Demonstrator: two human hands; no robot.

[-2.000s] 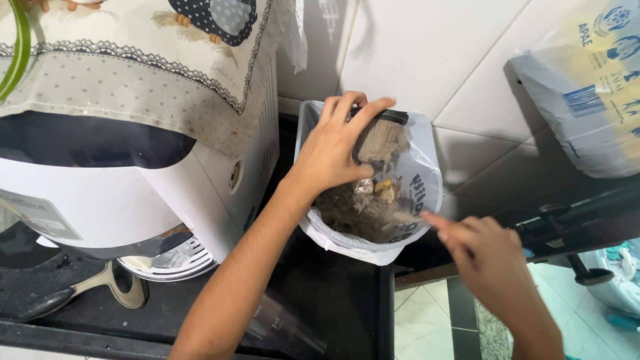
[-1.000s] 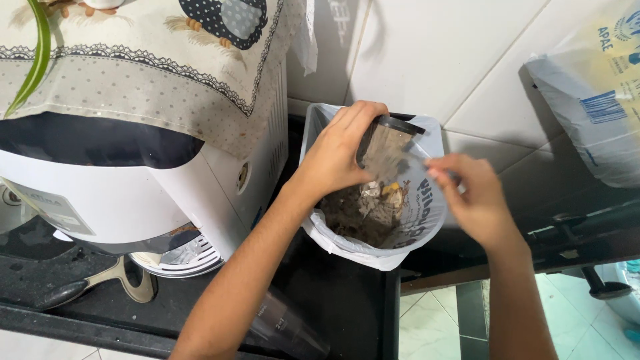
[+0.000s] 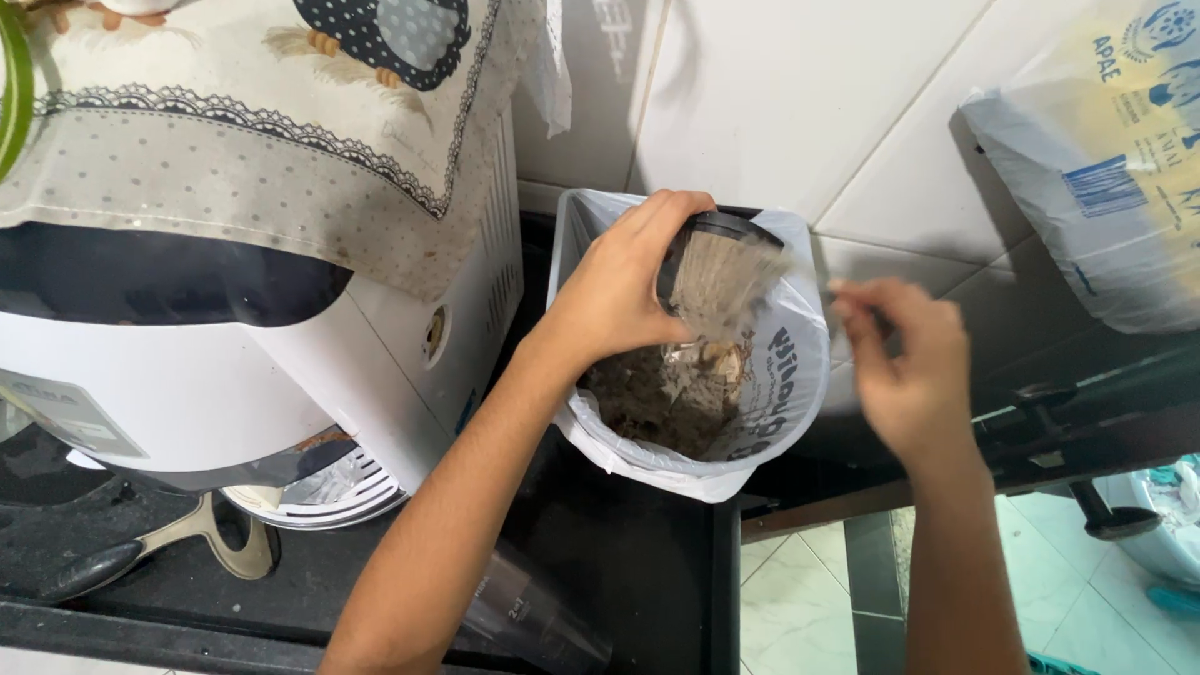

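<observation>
My left hand (image 3: 623, 286) grips a round part with a black rim (image 3: 722, 225) and a dusty grey-brown body, perhaps a filter, tilted over a bin. The bin, lined with a white plastic bag (image 3: 797, 337), holds grey dust, fluff and scraps (image 3: 680, 398). To the right of the part, my right hand (image 3: 900, 352) has its thumb and forefinger pinched on something thin; motion blur hides its shape, and a pale streak lies between these fingers and the part. Below the bin, partly behind my left forearm, lies a clear dark plastic container (image 3: 534, 609).
At left stands a white and black appliance (image 3: 187, 375) under a patterned cloth (image 3: 216, 169). A handled utensil (image 3: 178, 534) lies on the black counter (image 3: 647, 562). Tiled wall (image 3: 769, 103) rises behind the bin. A printed plastic bag (image 3: 1097, 187) hangs at right, above a black drawer or cabinet front.
My right hand has shifted back and forth beside the dusty part, close to it one second ago and farther right now. My left hand keeps hold of the part over the bin.
</observation>
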